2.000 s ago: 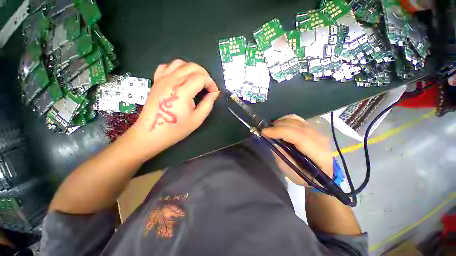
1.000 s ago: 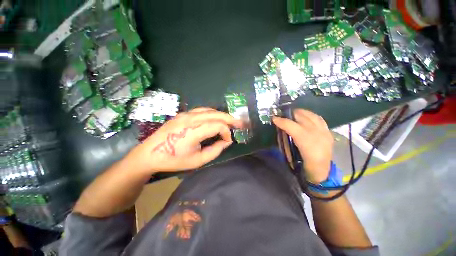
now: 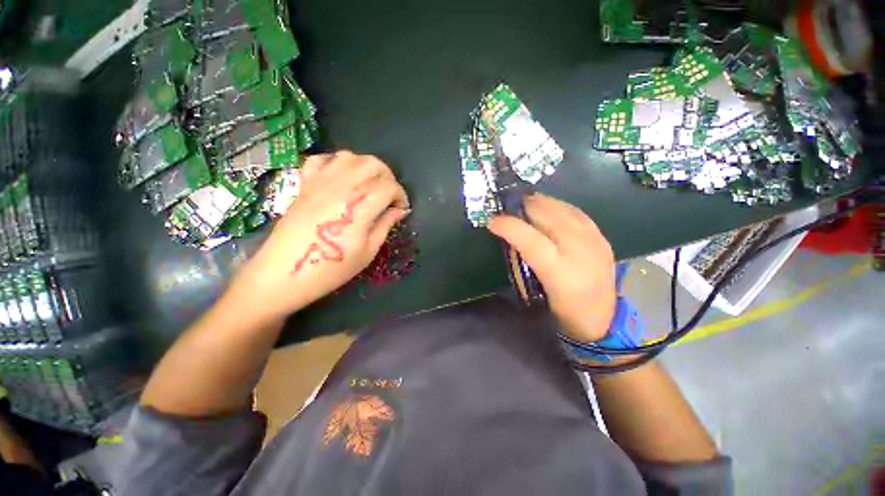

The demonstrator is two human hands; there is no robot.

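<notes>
My left hand (image 3: 340,228) is curled palm down at the left, beside a loose pile of small red components (image 3: 390,260). Its fingertips are partly hidden, and I cannot tell if they hold anything. My right hand (image 3: 571,262), with a blue band on the wrist, is closed around the soldering iron (image 3: 521,276); the tip is not clearly seen. Its fingers reach the lower ends of green and silver circuit boards, one upright (image 3: 477,184) and one tilted (image 3: 529,140). A pale board (image 3: 281,191) lies partly under my left hand.
Tall overlapping stacks of boards (image 3: 228,87) stand at the left of the dark green mat (image 3: 388,77). A heap of boards (image 3: 708,126) lies at the right. An orange and white ring (image 3: 833,37) is at the far right corner. A black cable (image 3: 652,360) hangs past the bench edge.
My left hand has left the middle board and moved left and up. The red pile now shows to the right of that hand. My right hand and nearby boards have shifted left, apart from the right heap.
</notes>
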